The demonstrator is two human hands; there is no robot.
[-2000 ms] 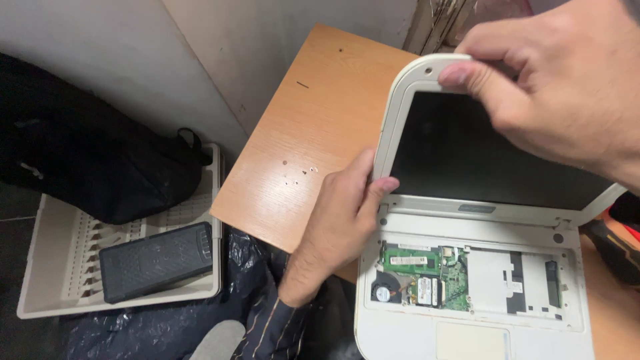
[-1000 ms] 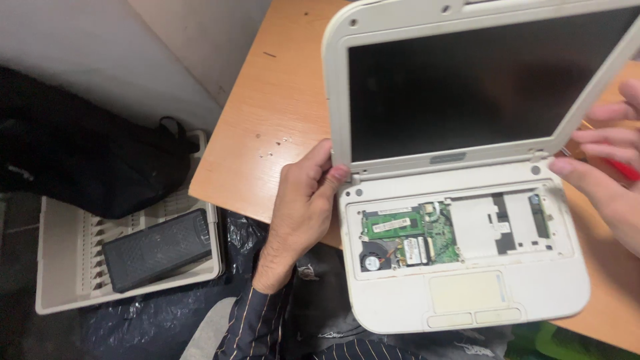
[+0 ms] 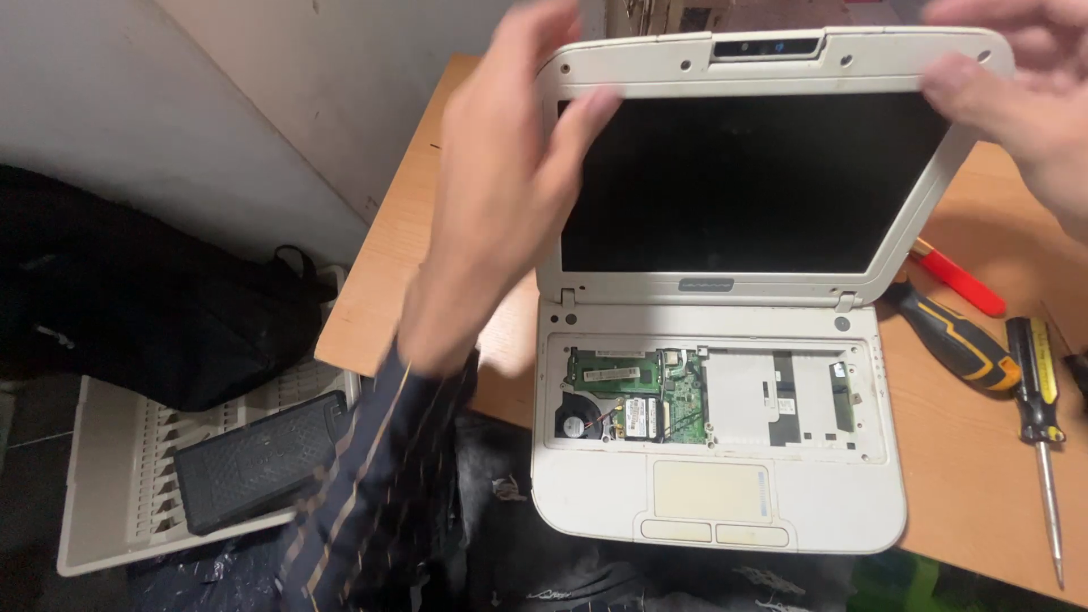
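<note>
A small white laptop (image 3: 722, 510) stands with its lid raised, partly on the wooden table. Its keyboard is out of the bay, where a green memory module (image 3: 608, 372), a fan (image 3: 580, 416) and a green circuit board (image 3: 684, 395) show. The dark screen (image 3: 748, 183) sits in a white bezel with screw holes and a camera housing (image 3: 767, 48) at the top. My left hand (image 3: 518, 153) is at the lid's upper left corner, thumb over the bezel. My right hand (image 3: 1011, 110) is at the upper right corner, thumb in front of the bezel. Both are blurred, so firmness of contact is unclear.
Right of the laptop on the table (image 3: 977, 476) lie a red-handled tool (image 3: 960, 276), a black and yellow handle (image 3: 952, 336) and a screwdriver (image 3: 1039, 399). At left, a white plastic crate (image 3: 102, 510) holds a black textured object (image 3: 259, 463), beside a black bag (image 3: 153, 289).
My left hand has moved up from the hinge area to the lid's upper left corner. My right hand has gone from the right hinge to the upper right corner.
</note>
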